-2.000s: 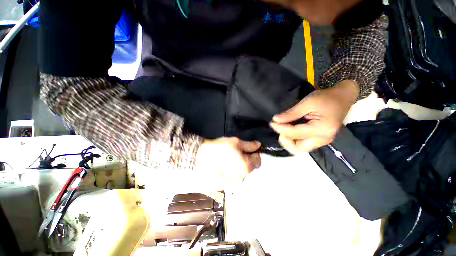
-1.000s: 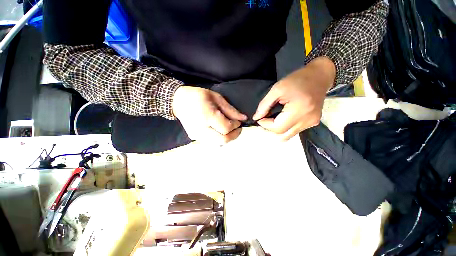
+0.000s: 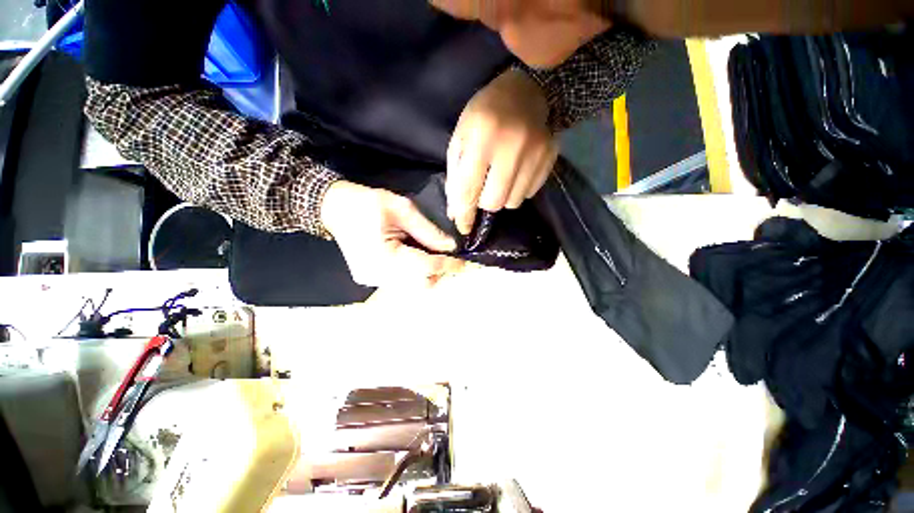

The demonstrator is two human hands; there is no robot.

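Note:
Neither of my hands is in view. A person facing me holds black cloth (image 3: 341, 271) with both hands. The hand at picture left (image 3: 386, 235) pinches its edge. The hand at picture right (image 3: 501, 150) presses its fingertips down beside it, at a folded part with a whitish zip line (image 3: 506, 253). The fingers hide the exact grip. A long grey-black strip (image 3: 651, 311) with a pale zip line runs from there down to the right, over the cream-white table (image 3: 601, 441).
The sewing machine head (image 3: 225, 441) is at bottom left, with red-handled snips (image 3: 130, 391) on it. Dark thread ends lie above them. Crumpled black pieces (image 3: 802, 301) lie at right, below a layered black stack (image 3: 822, 120). A blue crate (image 3: 236, 55) is at upper left. Blurred skin crosses the top edge.
The person's hand at picture right has moved up and left and turned fingers-down. The zip line by the hands now shows. The grey-black strip has shifted left and up.

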